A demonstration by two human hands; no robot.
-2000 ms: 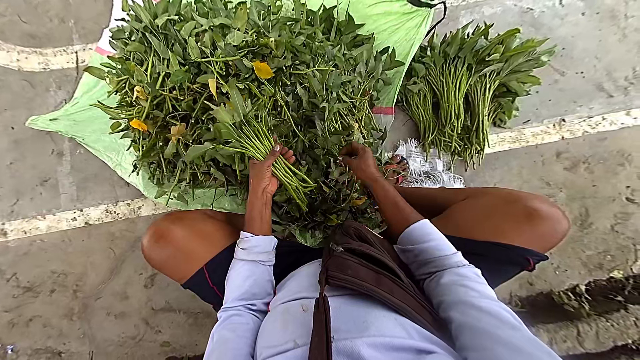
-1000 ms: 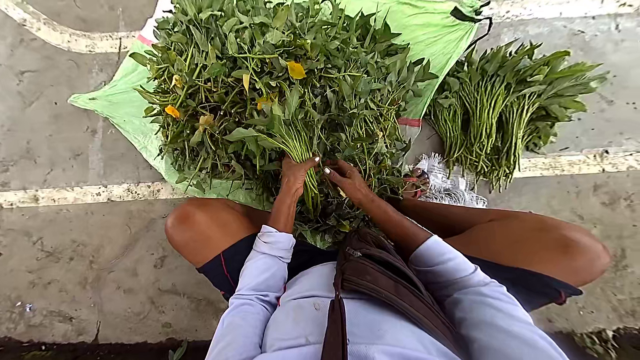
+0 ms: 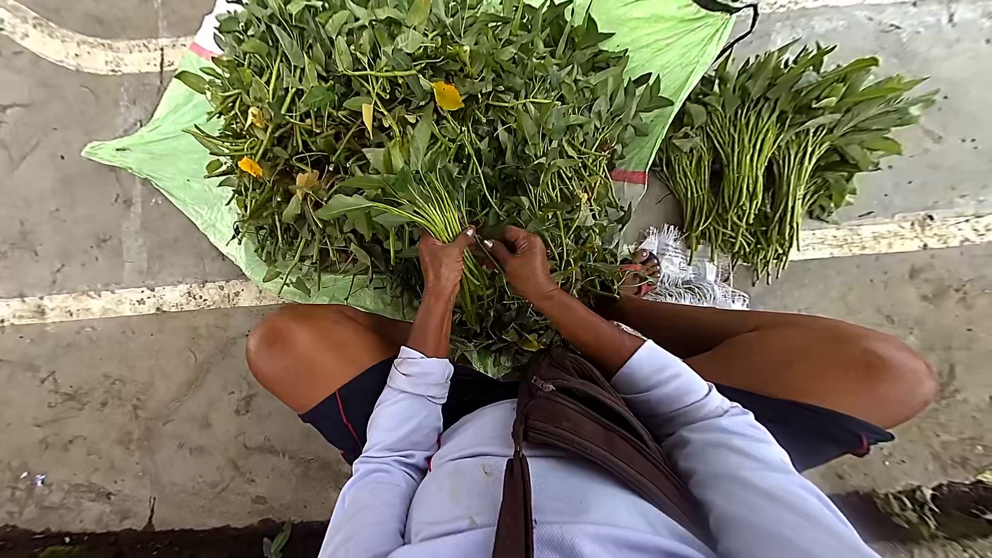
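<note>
My left hand [image 3: 443, 260] is closed around a bunch of long green stems with leaves [image 3: 438, 209], the leafy ends pointing up and left. Close to its right is my right hand [image 3: 527, 262], thumb and fingertips drawn together at the stems; whether they pinch a stem is not clear. Both hands are over a large heap of leafy greens [image 3: 325, 85] with a few yellow leaves, such as one near the top [image 3: 448, 96]. Under the heap lies a light green woven plastic sack [image 3: 186, 170]. Several sorted bunches of greens [image 3: 752, 170] lie at the right.
White frayed plastic strips [image 3: 690, 271] lie by my foot [image 3: 642, 267], below the sorted bunches. My bent knees flank the heap's near side. A dark brown waist bag [image 3: 604, 434] crosses my lap. The concrete floor [image 3: 93, 387] carries pale painted lines [image 3: 139, 302].
My right hand was slightly apart from the left at first and has come in close to it. The left hand has kept hold of the bunch. The view has shifted.
</note>
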